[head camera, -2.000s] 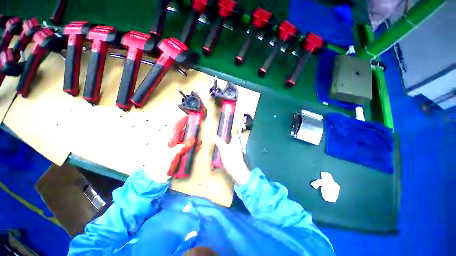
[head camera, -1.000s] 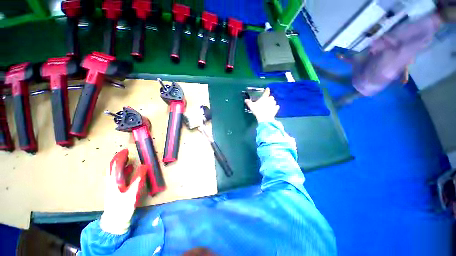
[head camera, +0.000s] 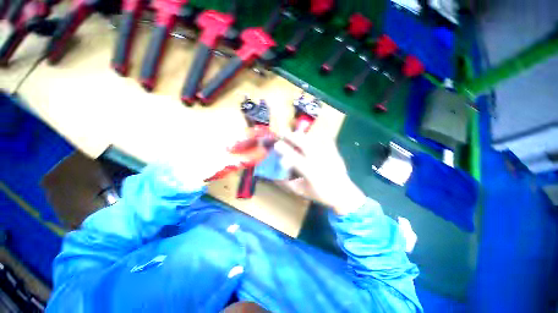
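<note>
My left hand (head camera: 235, 160), in a red-palmed glove, and my right hand (head camera: 318, 171), bare, meet over the board. Their fingers close on a small blue-grey piece (head camera: 273, 166) with something dark at its top; blur hides what it is. A red-and-black tool body (head camera: 246, 183) with an open dark head lies beneath my hands, its middle hidden. A second open-headed tool body (head camera: 304, 122) lies to its right, mostly covered by my right hand. The mallet cannot be made out.
Red-headed tool units (head camera: 208, 49) stand in rows along the back of the board (head camera: 147, 122) and green bench (head camera: 367, 131). At right are a silver sleeve (head camera: 394, 164), blue cloth (head camera: 443, 189), grey-green box (head camera: 445, 116) and white wipe (head camera: 407, 234). A cardboard box (head camera: 73, 189) is lower left.
My right hand has come back from beside the silver sleeve and meets my left hand over the tool bodies. A small piece now shows between them. The view has turned.
</note>
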